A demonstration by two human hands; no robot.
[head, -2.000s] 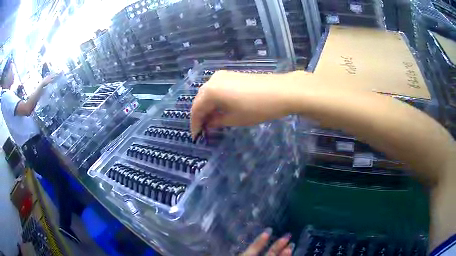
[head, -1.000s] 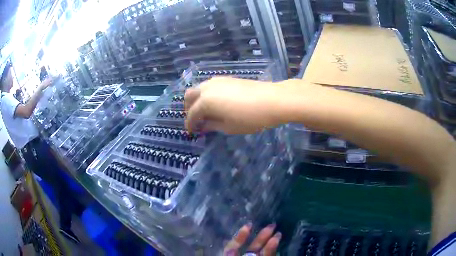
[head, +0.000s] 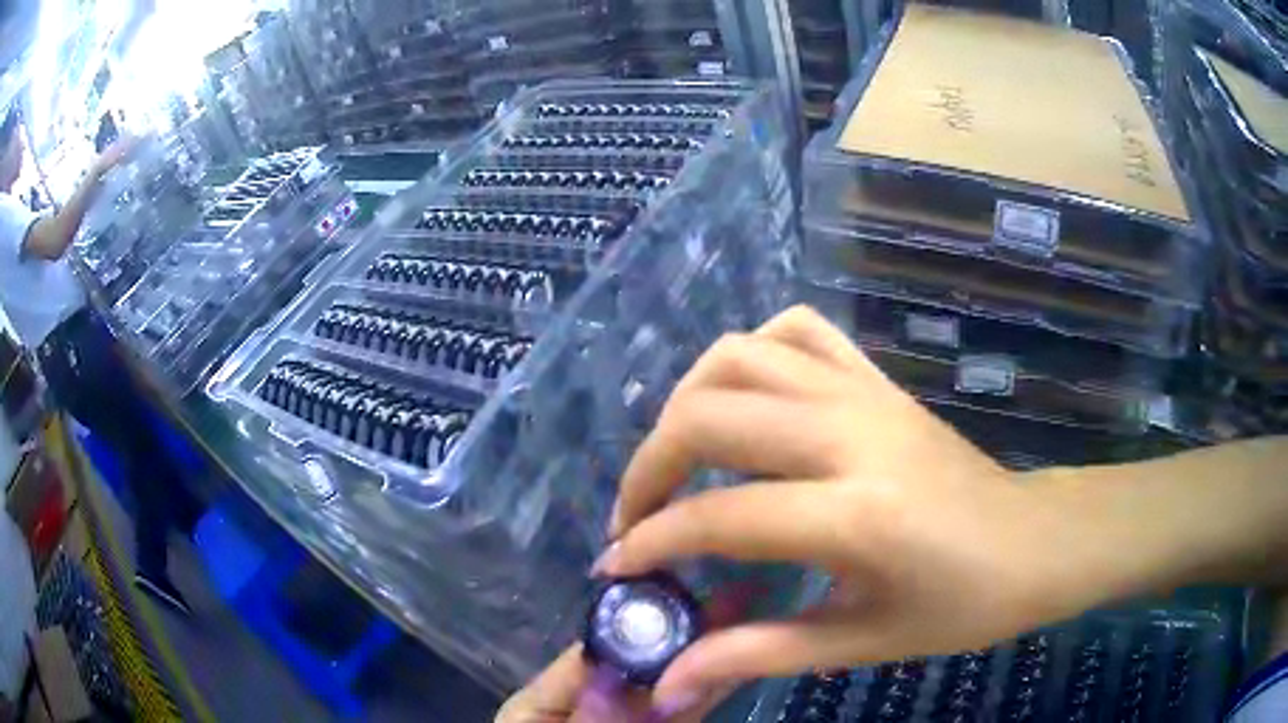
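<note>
A black-rimmed speaker driver [head: 639,626] with a shiny silver centre faces me at the bottom middle. My right hand [head: 833,509] grips its rim between thumb and fingers. My left hand [head: 565,689] is mostly cut off by the bottom edge; its fingertips touch the driver's lower rim. A clear blister tray [head: 424,487] with several rows of black-and-silver drivers on edge tops a tray stack, left of my hands.
A tray stack with a cardboard sheet [head: 1010,120] on top stands at the right. A second filled tray [head: 1116,622] lies at the lower right, partly behind my right arm. More stacked trays line the back. Another person [head: 43,269] stands at the far left.
My right hand has come from the tray rows down and right, with a driver now visible in it. My left fingers have closed in on the driver. The view has shifted.
</note>
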